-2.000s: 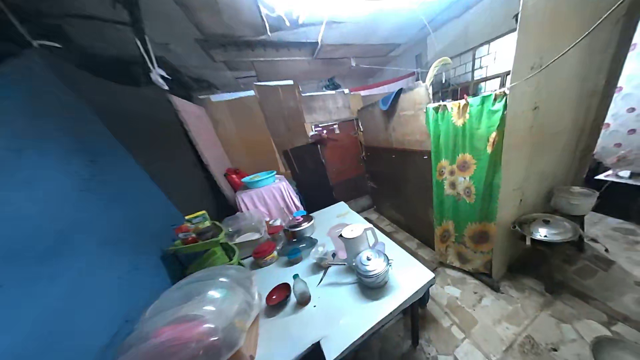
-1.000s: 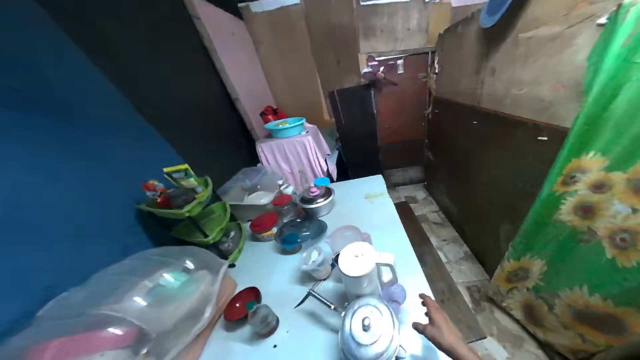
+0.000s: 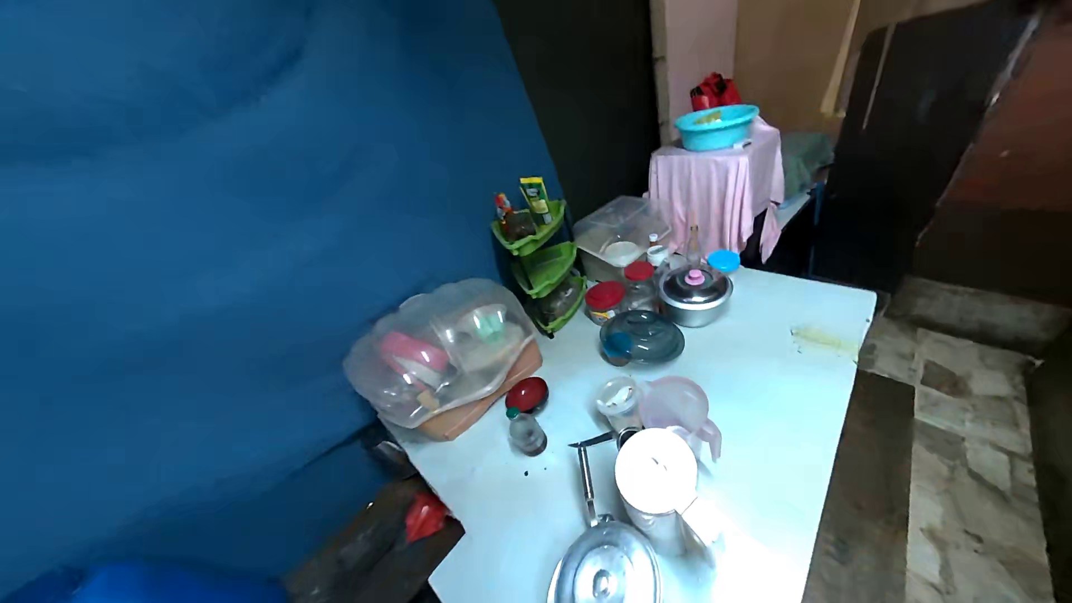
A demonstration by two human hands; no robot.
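Neither of my hands shows in the head view. On the white table (image 3: 754,385) a lidded metal pot (image 3: 607,565) is cut off by the bottom edge, its long handle pointing up. Right beside it stands a white-lidded pitcher (image 3: 657,473), and behind that are a pale pink plastic pitcher (image 3: 674,404) and a small clear tub (image 3: 618,395). A knife (image 3: 593,440) lies left of them. A red bowl (image 3: 528,394) and a small bottle with a green cap (image 3: 527,433) sit farther left. A lidded metal pot with a pink knob (image 3: 695,296) stands toward the back.
A clear plastic cover (image 3: 444,352) over dishes sits at the table's left edge. Behind it are a green tiered rack (image 3: 544,266), red-lidded jars (image 3: 605,299) and a glass lid (image 3: 653,337). A turquoise basin (image 3: 718,128) rests on a pink-draped stand (image 3: 703,188). Tiled floor (image 3: 950,469) lies right.
The view has swung left and down. A hand that was beside the metal pot at the table's right side one second ago is out of view. The table things look unmoved.
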